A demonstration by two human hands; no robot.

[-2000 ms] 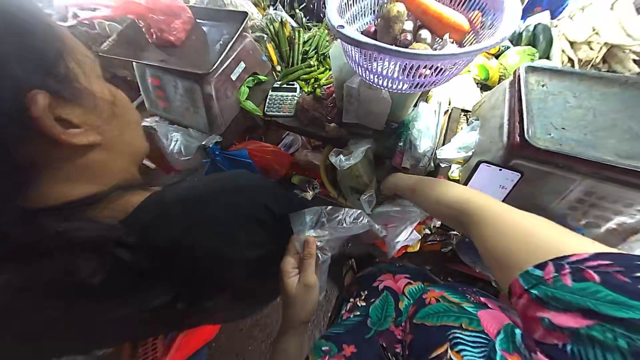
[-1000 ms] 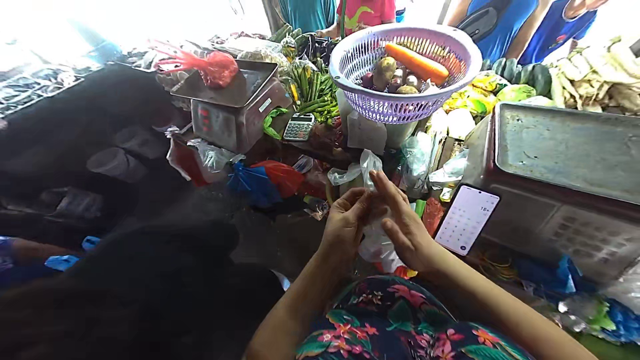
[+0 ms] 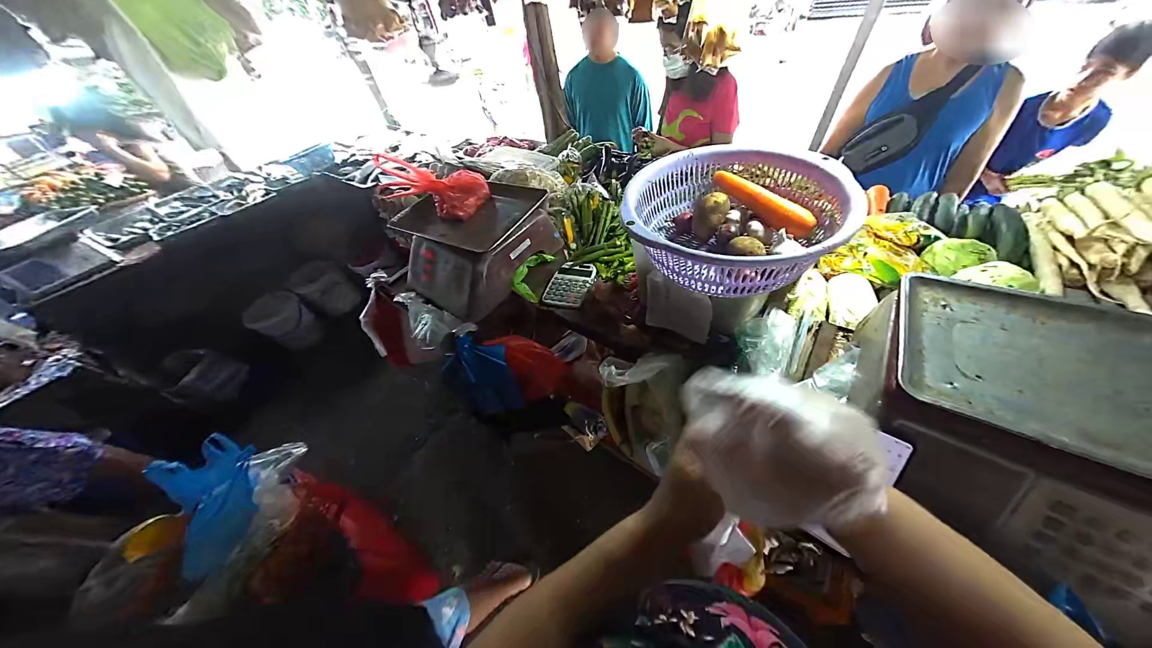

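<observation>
A clear plastic bag (image 3: 783, 445), blurred and puffed out, covers most of both my hands at the lower centre right. My left hand (image 3: 697, 477) is at the bag's left side, its fingers hidden behind the film. My right hand (image 3: 859, 513) is at the bag's lower right, also mostly hidden. Beyond the bag sits a purple plastic basket (image 3: 747, 270) with a carrot (image 3: 765, 202), potatoes and small onions in it. A phone (image 3: 895, 459) shows partly behind the bag.
A weighing scale (image 3: 1035, 369) with a metal tray stands at right, another scale (image 3: 477, 261) with a red bag (image 3: 459, 193) at centre left. A calculator (image 3: 569, 284), green peppers, cabbages (image 3: 958, 256) and white radishes (image 3: 1116, 216) lie around. Several people stand beyond the stall.
My hands, close together a second ago, now have the clear bag spread over them. The person close on the left two seconds ago is out of that spot. The view has tilted up.
</observation>
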